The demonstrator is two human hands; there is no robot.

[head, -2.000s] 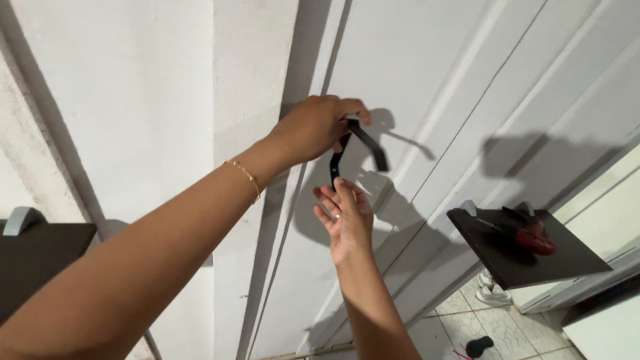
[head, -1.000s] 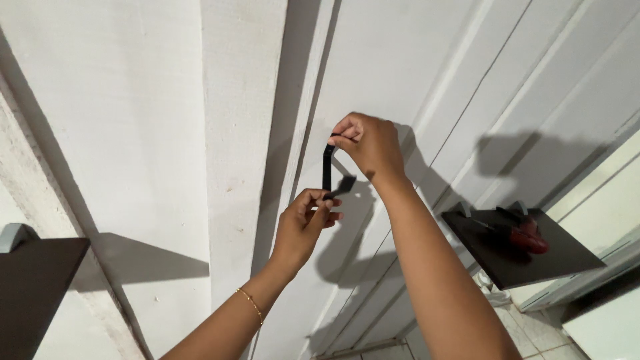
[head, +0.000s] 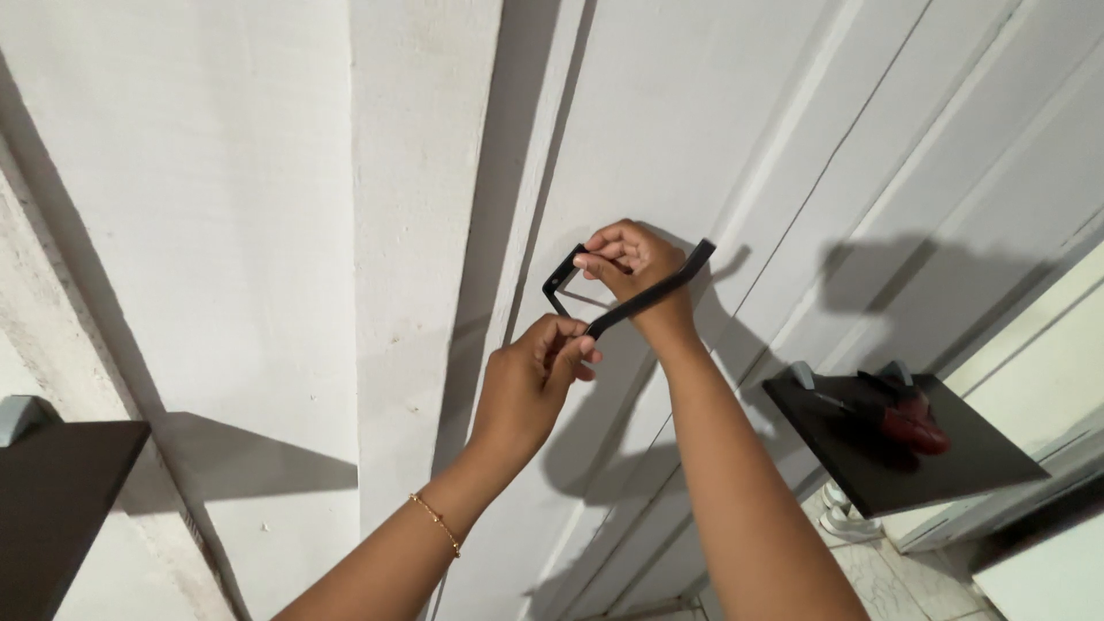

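A black bent metal bracket (head: 649, 297) with a screw hole in its short flat plate is held in front of the white panelled wall (head: 673, 155). My left hand (head: 535, 371), with a thin gold bracelet on its wrist, pinches the bracket near its lower bend. My right hand (head: 634, 263) pinches the upper end of the short plate. The bracket's long arm slants up to the right, passing in front of my right wrist. Whether the plate touches the wall, I cannot tell.
A dark shelf (head: 975, 466) on grey supports stands out from the wall at the right, bearing a red-handled tool (head: 914, 427). Another dark shelf (head: 60, 500) juts in at the lower left. Shoes (head: 849, 522) lie on the tiled floor below. A white vertical post (head: 414, 216) runs beside my hands.
The bracket has been turned, so its long arm now points up to the right. Two seconds ago my left hand was above my right; now it is the lower one.
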